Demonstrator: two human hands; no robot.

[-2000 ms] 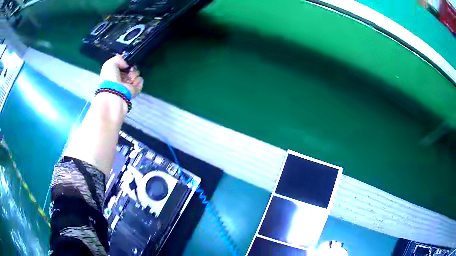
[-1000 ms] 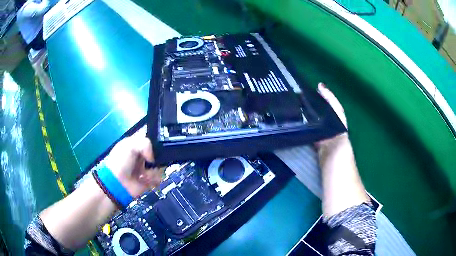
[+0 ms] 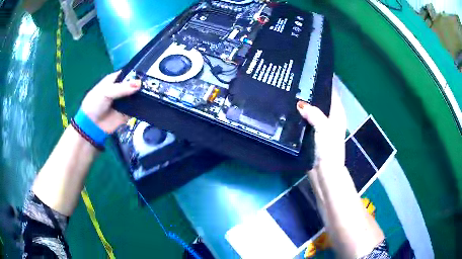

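Observation:
An open laptop (image 3: 218,66) in a black foam tray (image 3: 223,136) is held up in the air, tilted, over the bench. Its battery (image 3: 271,60), a cooling fan (image 3: 175,64) and a small orange flex cable (image 3: 213,94) show. My left hand (image 3: 109,101) grips the near left corner, thumb on top, with a blue wrist strap (image 3: 91,129) on the wrist. My right hand (image 3: 326,124) grips the right side, thumb on top near the battery edge; its other fingers are largely hidden. A second open laptop (image 3: 147,146) lies below, partly covered by the held one.
A backing sheet with black rectangles (image 3: 291,215) lies on the teal bench (image 3: 202,202), partly behind my right forearm. Orange pieces (image 3: 316,245) lie beside it. A blue cord (image 3: 175,236) hangs at the lower left. A yellow-black floor line (image 3: 62,86) runs at the left.
The laptop came from the far left, first held by one hand, then by both. Since one second ago it is closer and turned, and more of the backing sheet shows.

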